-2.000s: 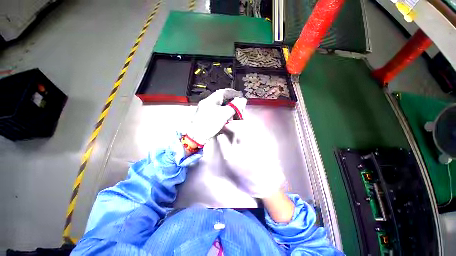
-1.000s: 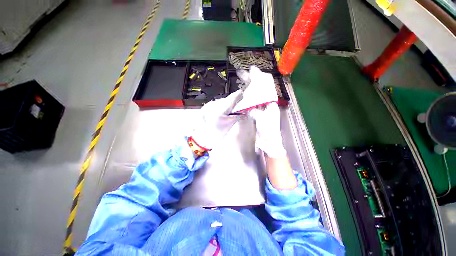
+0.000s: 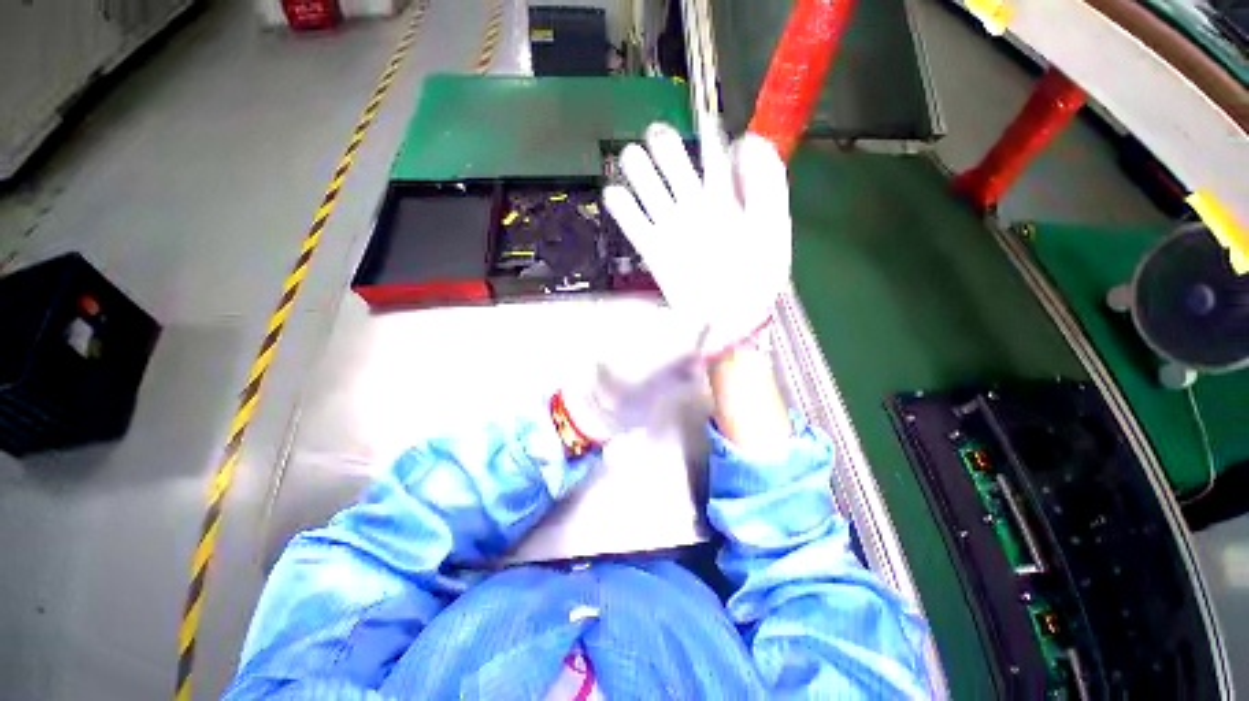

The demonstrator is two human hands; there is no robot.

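Observation:
My right hand [image 3: 705, 233] wears a white knit glove and is raised over the right-hand bins, its fingers spread and nothing in them. The glove's red cuff edge [image 3: 740, 340] sits at my right wrist. My left hand [image 3: 651, 397] is blurred, low over the bare metal table [image 3: 438, 370], with its fingertips near that cuff. Whether it grips the cuff cannot be told.
The bins' red front [image 3: 425, 295] lies along the table's far edge; the middle bin [image 3: 548, 240] holds black parts with yellow bits. A black carrier fixture [image 3: 1096, 520] with green boards is on the green conveyor [image 3: 877, 274] at right. A black crate [image 3: 69, 349] stands left.
The glove with the red cuff has gone from partly over my right hand to fully on it. My right fingers have spread; my left hand has moved down and right to the wrist.

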